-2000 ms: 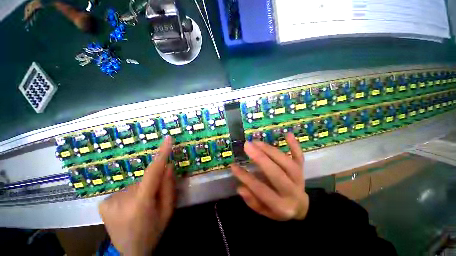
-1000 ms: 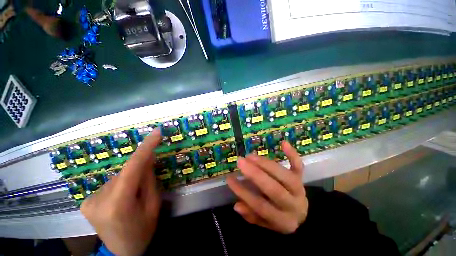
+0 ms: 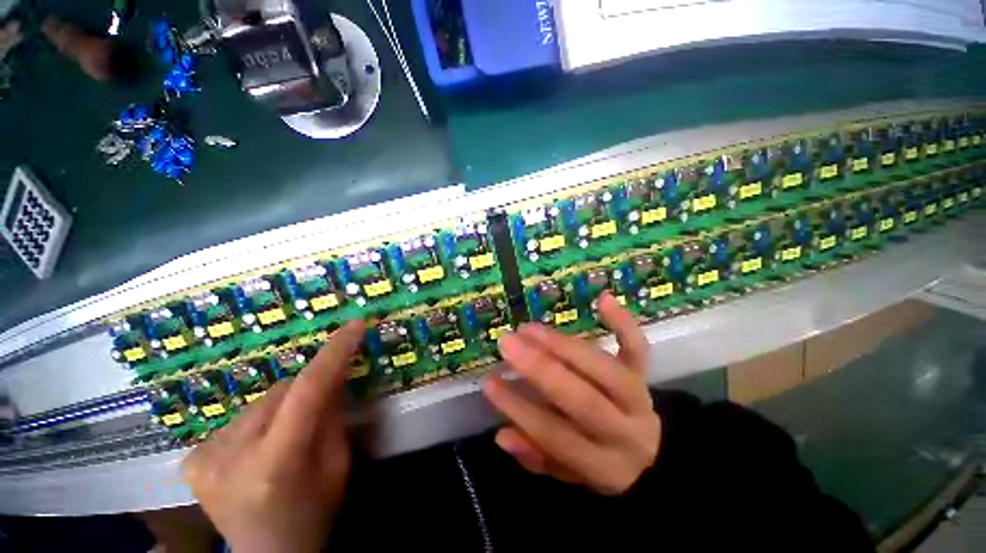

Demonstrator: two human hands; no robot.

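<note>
Two green circuit board panels lie end to end in the conveyor rail (image 3: 692,346): the left panel (image 3: 357,308) and the right panel (image 3: 649,243). Each has two rows of small boards with yellow, blue and white components. A dark strip (image 3: 505,265) fills the gap between them. My left hand (image 3: 276,454) is over the left panel's near row, index finger extended to the boards, holding nothing; it hides some of them. My right hand (image 3: 578,405) is at the near edge by the gap, fingers spread and empty. Whether the fingertips touch the boards I cannot tell.
On the green mat (image 3: 357,173) are a metal counter-like device (image 3: 283,54) on a round base, blue components (image 3: 162,140), a calculator-like pad (image 3: 35,221) and thin rods (image 3: 402,54). A blue box (image 3: 497,43) and paper sheets (image 3: 692,27) lie at the back. A brown box (image 3: 768,378) is below the rail.
My left index finger moved from the near row to the far row, then back to the near row. My right hand stays near the gap. The view has shifted slightly.
</note>
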